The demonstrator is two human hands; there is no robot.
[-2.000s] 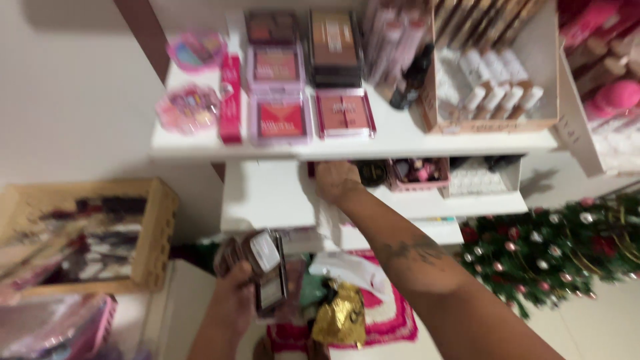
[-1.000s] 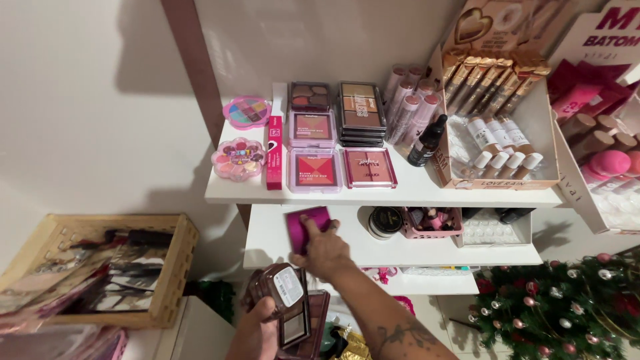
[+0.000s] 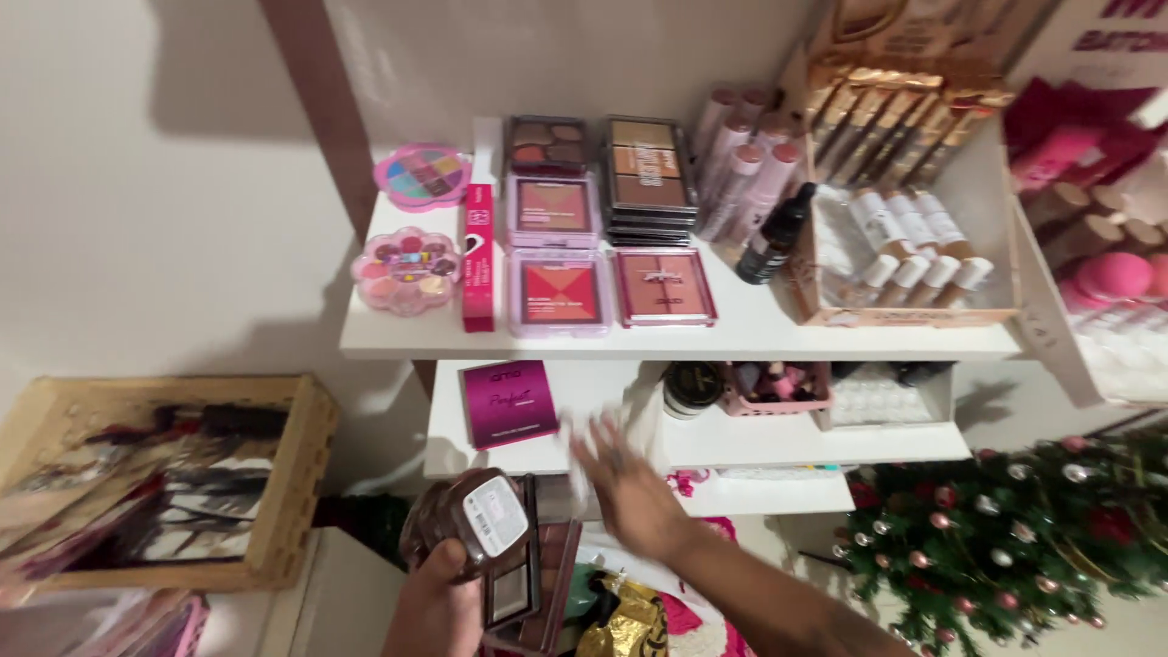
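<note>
My left hand [image 3: 438, 593] grips several makeup compacts at the bottom centre; the top one, a brown rounded compact [image 3: 474, 520], bears a white label, and flat palettes [image 3: 538, 584] with dark frames lie beside it. My right hand [image 3: 630, 493], blurred, has its fingers apart and holds nothing, in front of the second shelf's edge. Just left of its fingertips, a purple eyeshadow palette box [image 3: 511, 403] lies flat on the second shelf. Farther right on that shelf are a dark round jar [image 3: 692, 388] and a pink basket [image 3: 776, 388] of small items.
The white top shelf [image 3: 757, 338] holds blush compacts [image 3: 558, 292], stacked contour palettes [image 3: 650, 178], tubes, a dropper bottle [image 3: 777, 235] and a display box [image 3: 912, 315]. A wooden crate [image 3: 297, 474] stands left, a decorated Christmas tree [image 3: 1022, 547] right. A gold package [image 3: 630, 620] lies below.
My right hand has let go of the purple palette box, which it touched one second ago, and moved right and down. My left hand still holds the compacts.
</note>
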